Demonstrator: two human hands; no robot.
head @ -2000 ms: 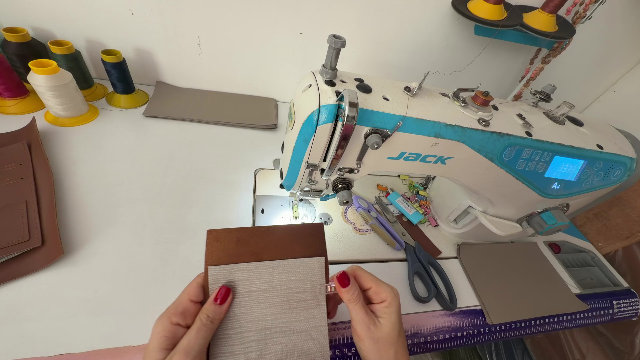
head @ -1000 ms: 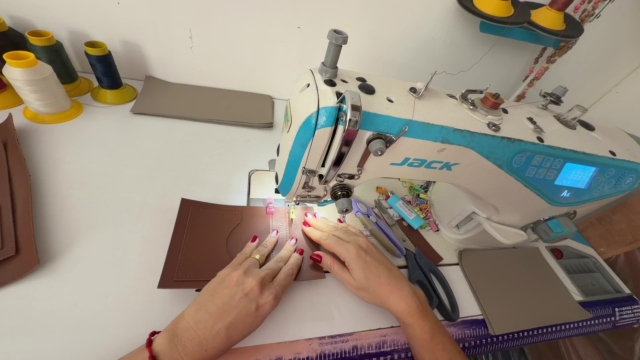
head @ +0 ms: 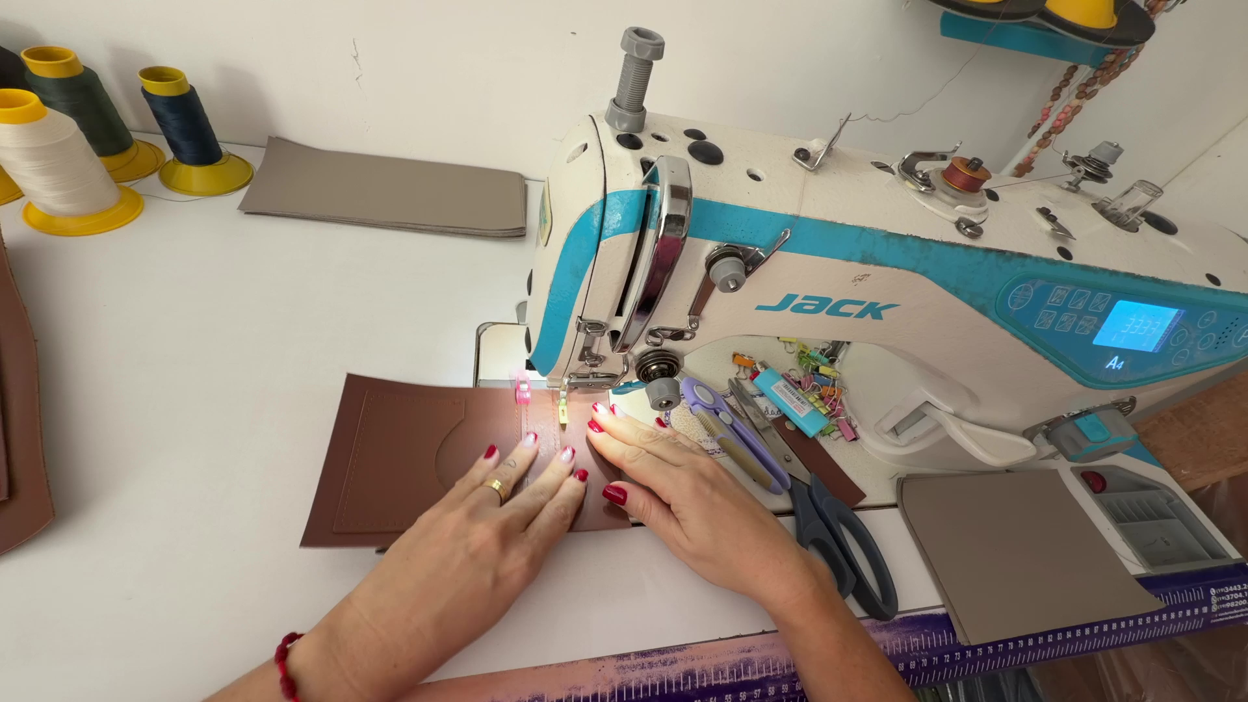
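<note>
A brown leather panel (head: 390, 458) with stitched lines and a curved cut lies flat, its right part beneath the head of a Jack sewing machine (head: 829, 244). My left hand (head: 478, 536) rests on the panel with fingers spread, a gold ring on one finger. My right hand (head: 692, 502) lies flat at the panel's right part, fingertips near the presser foot area. Along the far edge of the leather are a pink clip (head: 524, 388) and a yellow-green clip (head: 563, 408). The machine's lamp lights this spot; the needle tip cannot be made out clearly.
Scissors (head: 829, 536), a purple-handled tool (head: 731, 429), a blue lighter (head: 790, 400) and small clips (head: 824, 375) lie right of my hands. Taupe pieces (head: 1014, 546) lie at right, more (head: 390, 190) at the back. Thread cones (head: 185, 127) stand back left; a measuring strip (head: 1024, 643) lines the front edge.
Two seconds ago my hands held the piece upright, its light lining facing me, nearer the front. Since then it was laid flat under the machine head, and both hands came down onto it.
</note>
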